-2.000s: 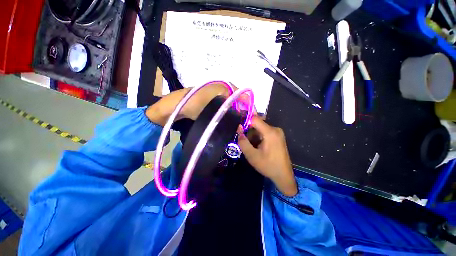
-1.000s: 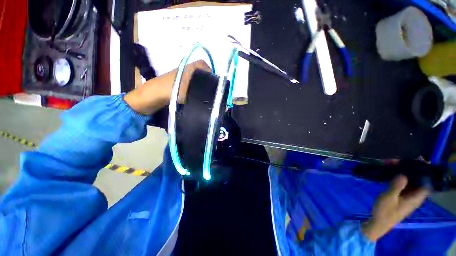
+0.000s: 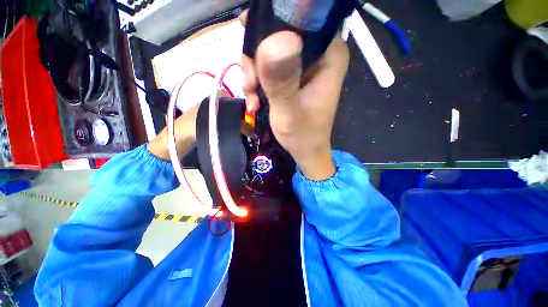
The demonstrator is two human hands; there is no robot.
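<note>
The black headset (image 3: 210,144) stands over my lap with its two headband arcs glowing pinkish red. My left hand (image 3: 174,137) holds it from behind; its fingers are mostly hidden by the headset. The open ear cup faces right and shows a lit round part (image 3: 262,165) and fine wires. My right hand (image 3: 297,99) is close to the camera, gripping a thick black tool (image 3: 255,30) with a greyish patch above the ear cup. The tool's working end is hidden or too dark to make out.
Paper sheet (image 3: 192,57) lies behind the headset. Right of it are a white bar (image 3: 371,51) and a blue-handled tool (image 3: 393,36). A black tray (image 3: 120,135) with round parts and a red bin (image 3: 33,102) are at left. Bench edge (image 3: 414,164) crosses at right.
My right hand has come back from the far right, now gripping the black tool over the headset. The headband light has gone from cyan to pinkish red. The view has shifted.
</note>
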